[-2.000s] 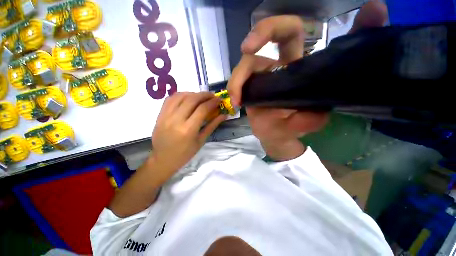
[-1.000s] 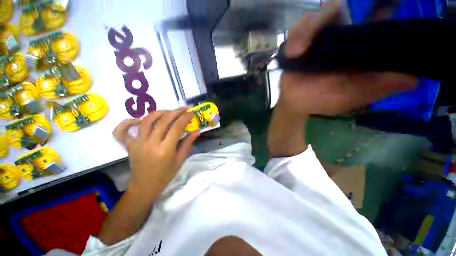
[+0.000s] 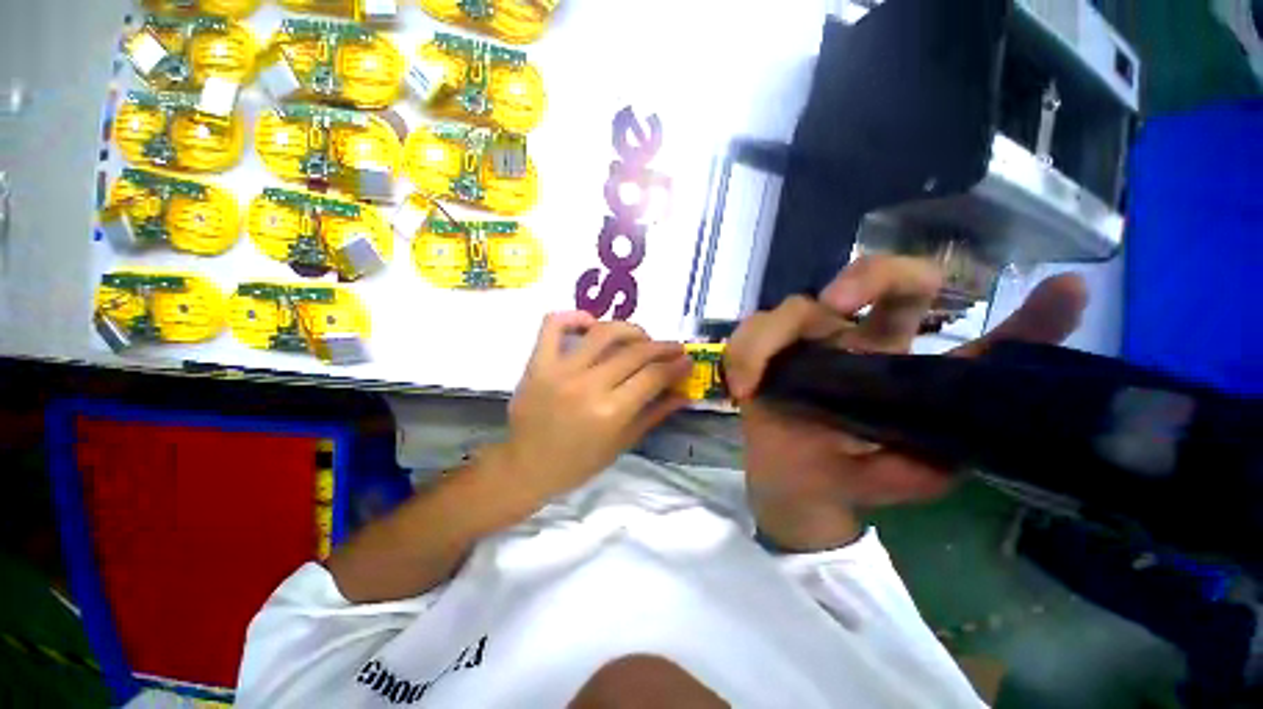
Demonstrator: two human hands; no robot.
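My left hand point(image 3: 589, 398) holds a yellow plastic housing point(image 3: 705, 371) at the bench's front edge. Most of the housing is hidden by my fingers; only its right part shows. My right hand point(image 3: 845, 402) is wrapped around the thick black electric screwdriver point(image 3: 1025, 416), which lies sideways with its front end at the housing. The bit and any screw are hidden behind my right fingers. Assembled units point(image 3: 478, 254), yellow with green boards and some with silver blocks, lie in rows on the left part of the bench.
The white bench point(image 3: 457, 339) bears purple lettering point(image 3: 623, 208). A black and silver-grey screw feeder point(image 3: 970, 139) stands right of it. A blue-rimmed parts bin with a red bottom point(image 3: 208, 554) is below the bench at left. A blue bin point(image 3: 1198, 249) is at far right.
The view has shifted, showing more of the rows and feeder. Since one second ago, my right hand has brought the screwdriver back from the feeder side to the housing. My left hand still holds the housing.
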